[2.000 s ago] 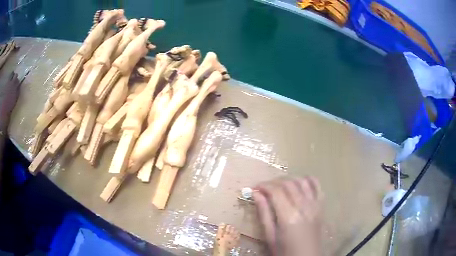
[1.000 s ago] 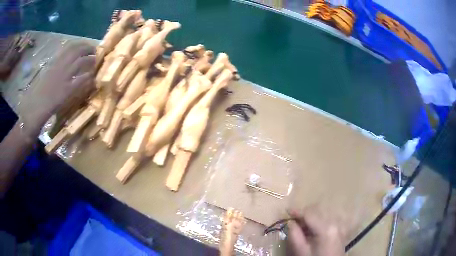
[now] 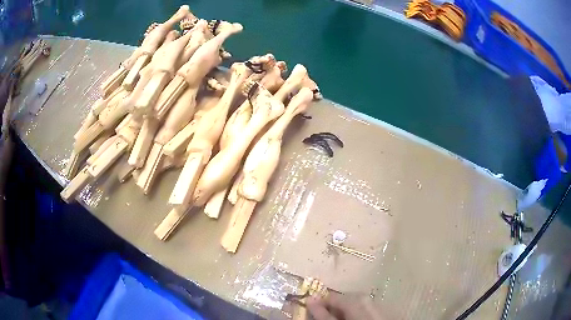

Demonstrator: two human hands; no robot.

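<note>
The toed end of a beige limb part [image 3: 311, 287] stands at the bottom edge of the picture; the rest of it is cut off. My right hand [image 3: 344, 307] is low in the picture, blurred and partly cut off. Its fingertips are at the toes, on a thin dark claw strip [image 3: 295, 299] that sticks out to the left. My left hand is not in view. A small white cap [image 3: 339, 235] and thin pale sticks [image 3: 354, 252] lie on the tan work pad [image 3: 307, 247]. Loose dark claw pieces [image 3: 324, 142] lie farther back.
A heap of beige limb parts [image 3: 206, 137] covers the bench's left-centre. A black cable [image 3: 519, 259] and more dark pieces [image 3: 514, 220] are at the right. The green belt [image 3: 375, 75] runs behind. A blue crate [image 3: 134, 294] is below the bench edge.
My right hand has moved left with the dark strip from beside the pad to the toes. Another person's hand reached to the heap's left side one second ago and has withdrawn.
</note>
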